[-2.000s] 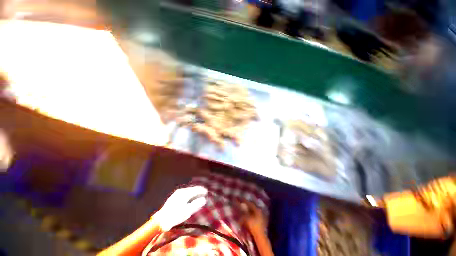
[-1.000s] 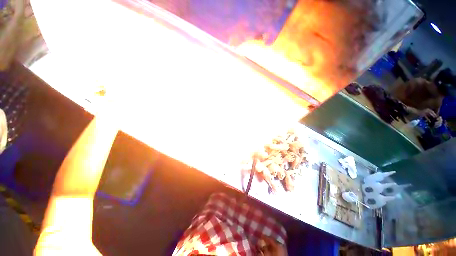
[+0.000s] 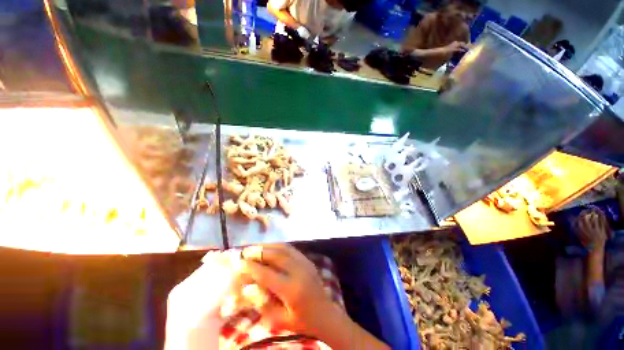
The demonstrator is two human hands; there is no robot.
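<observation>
My left hand (image 3: 209,290), in a glaring white glove, is over my lap below the bench edge. My bare right hand (image 3: 291,277) meets it with bent fingers. A small yellowish bit (image 3: 252,253) shows where they meet; I cannot tell what it is or whether either hand grips it. A pile of tan moulded limbs (image 3: 256,174) lies on the metal bench (image 3: 311,222) beyond my hands. Right of it, a small white cup (image 3: 365,183) stands on a stained board (image 3: 373,204), beside a spiked white holder (image 3: 404,167).
A glaring lit box (image 3: 75,178) is at left. A blue crate (image 3: 404,301) of limbs is beside my lap at right. An orange-lit yellow tray (image 3: 479,222) is at far right. A green divider (image 3: 294,96) runs behind the bench; people work beyond it.
My left arm was stretched out left into the glare and is now back over my lap, with my right hand against it. The view has turned to the right, showing the crate and yellow tray.
</observation>
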